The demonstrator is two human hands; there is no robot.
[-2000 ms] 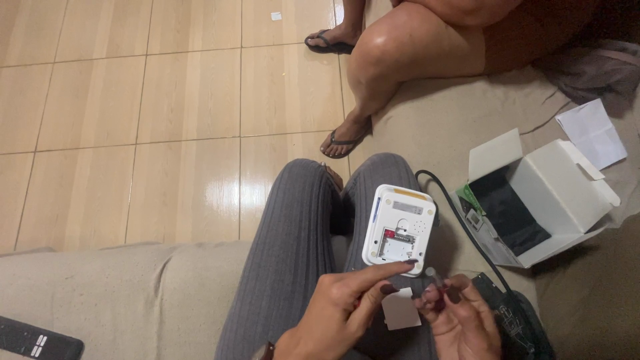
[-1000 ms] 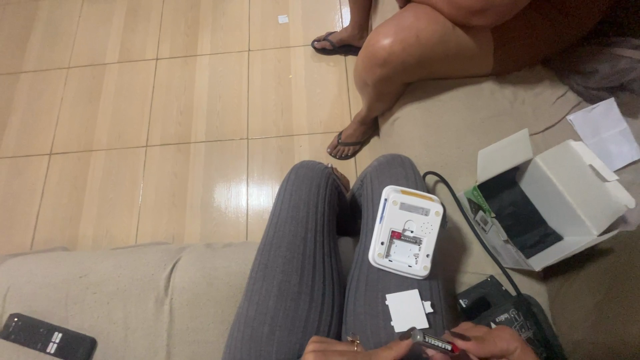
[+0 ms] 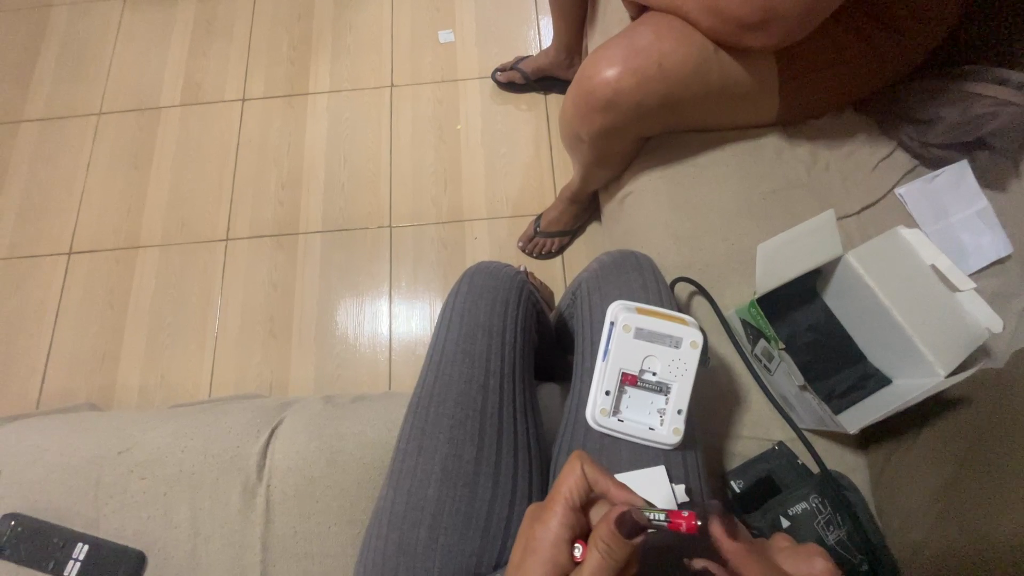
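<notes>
My left hand [image 3: 580,520] pinches a red and black AA-type battery [image 3: 672,521] between thumb and finger, and the red end of another battery [image 3: 579,550] shows within its fingers. My right hand [image 3: 760,548], partly blurred, is beside the pinched battery's red end; whether it grips anything is unclear. A white electronic device, likely a blood pressure monitor [image 3: 676,400], lies face down on my thigh. Its battery compartment is uncovered, with one battery [image 3: 645,384] in the upper slot. The white battery cover [image 3: 652,484] lies on my thigh, partly behind my left hand.
An opened white carton [image 3: 904,296] and folded paper [image 3: 956,216] lie on the couch at right. A black tube [image 3: 748,352] runs to a dark cuff [image 3: 832,512]. A remote control [image 3: 72,548] lies at lower left. Another person's legs [image 3: 640,96] are at the top.
My hands have come further up into view since one second ago, and the left now covers part of the battery cover. Two seconds ago they were close below the device.
</notes>
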